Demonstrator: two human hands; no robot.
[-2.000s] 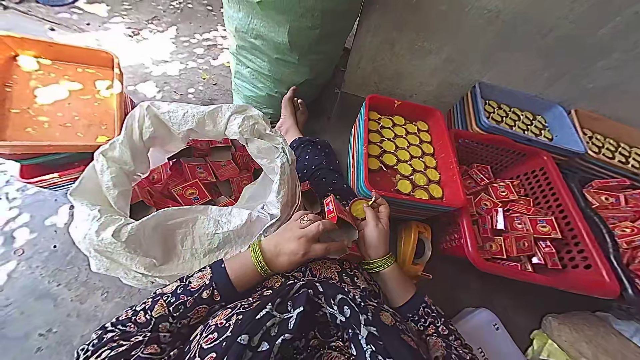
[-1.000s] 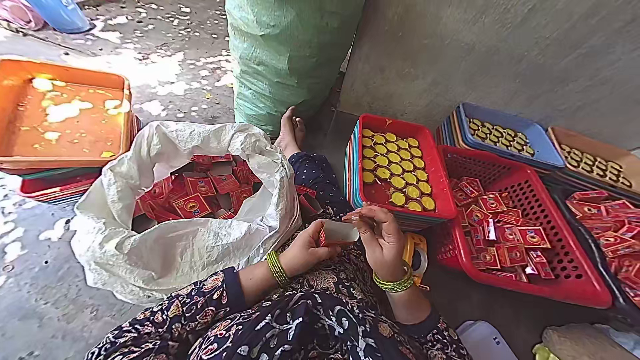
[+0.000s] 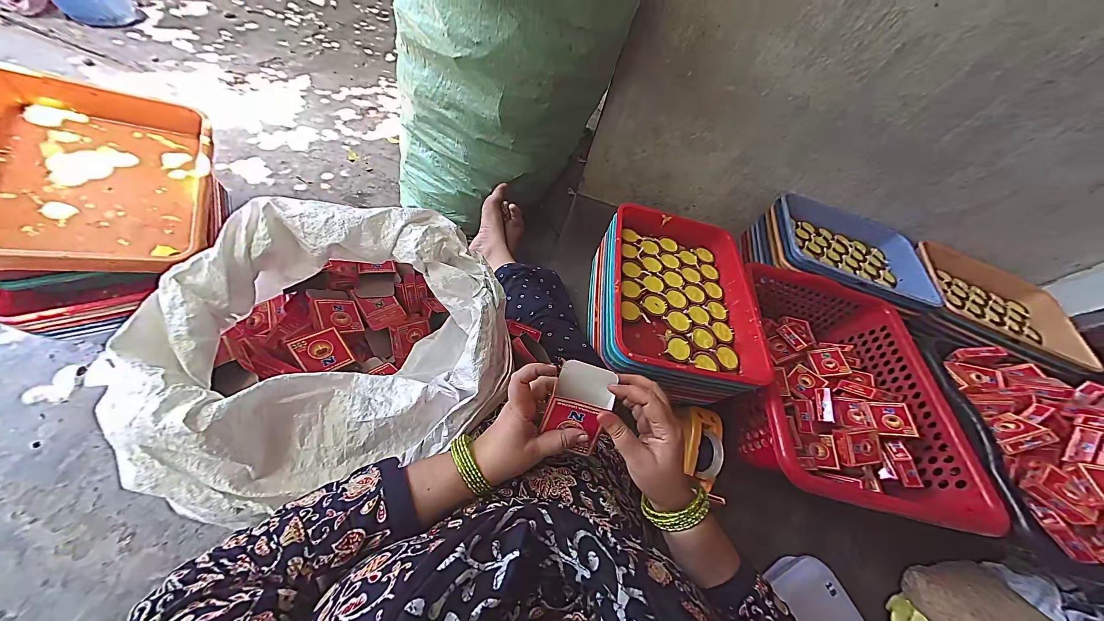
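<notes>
Above my lap, my left hand (image 3: 524,429) grips a small red printed cardboard box (image 3: 576,417) by its left side. The box's pale inner flap stands up at the top. My right hand (image 3: 649,435) has its fingers on the flap and the right edge of the same box. Whether anything is inside cannot be seen. Left of my hands, a white woven sack (image 3: 345,431) holds many similar red boxes (image 3: 321,348). Beyond my right hand, a red plastic tray (image 3: 750,332) on a stack carries rows of round yellow-topped pieces (image 3: 677,322).
A red perforated basket (image 3: 957,496) of red boxes stands at the right, with a blue tray (image 3: 914,263) and a tan tray (image 3: 1069,336) behind it. A yellow tape dispenser (image 3: 703,444) lies near my right wrist. A green sack (image 3: 500,103) stands ahead; an orange tray (image 3: 103,259) is at the left.
Two seconds ago my right hand held a round yellow piece beside the box; it no longer shows. The box's printed face has turned toward the view, and my right fingers are now at its flap.
</notes>
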